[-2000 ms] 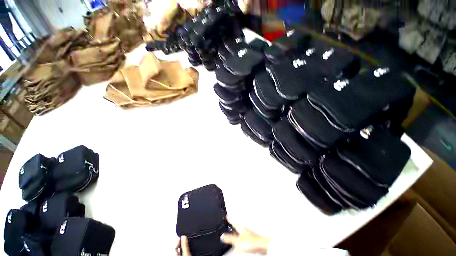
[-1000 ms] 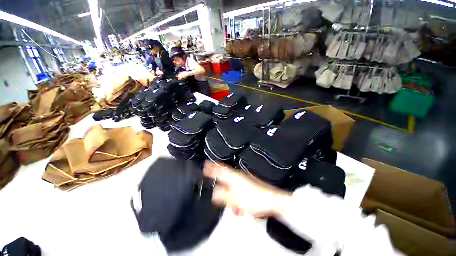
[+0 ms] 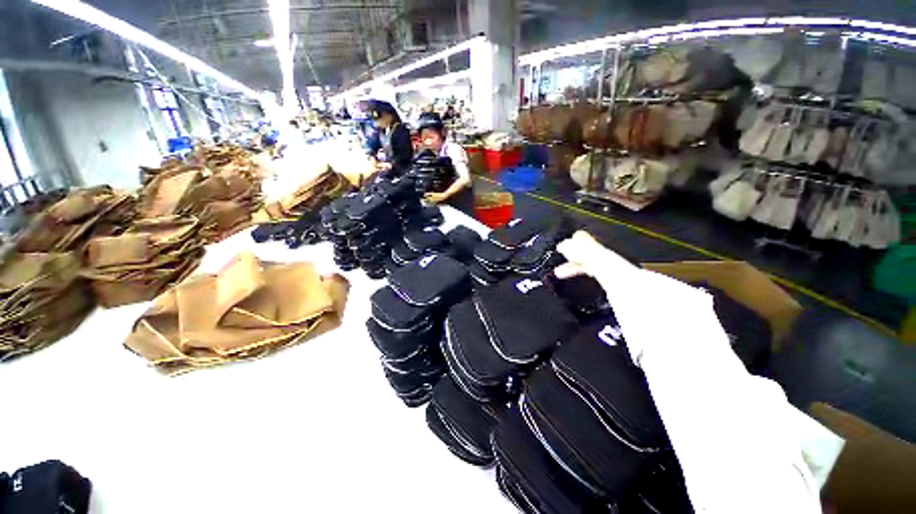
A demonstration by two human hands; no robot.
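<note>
Rows of stacked black zippered bags (image 3: pixel 502 321) fill the right part of the white table (image 3: pixel 231 432), with pale zip lines and small white logos. My right hand (image 3: pixel 583 256) reaches over the far part of these stacks, at the end of a white sleeve. Its fingers are at the bags behind the near rows; whether they grip one cannot be told. My left hand is not in view. A small part of another black bag pile (image 3: pixel 42 489) shows at the bottom left corner.
Folded brown fabric (image 3: pixel 241 311) lies mid-table, with brown heaps (image 3: pixel 131 241) along the left. More black bags (image 3: pixel 372 221) stand farther back, near two people (image 3: pixel 447 166). An open carton (image 3: pixel 743 286) stands right of the table. Racks (image 3: pixel 804 151) stand beyond a yellow floor line.
The view first lifted from the near table, then turned slightly left. The blurred black bag is gone from the front. My right hand has moved away, over the right stacks; my left hand has left view.
</note>
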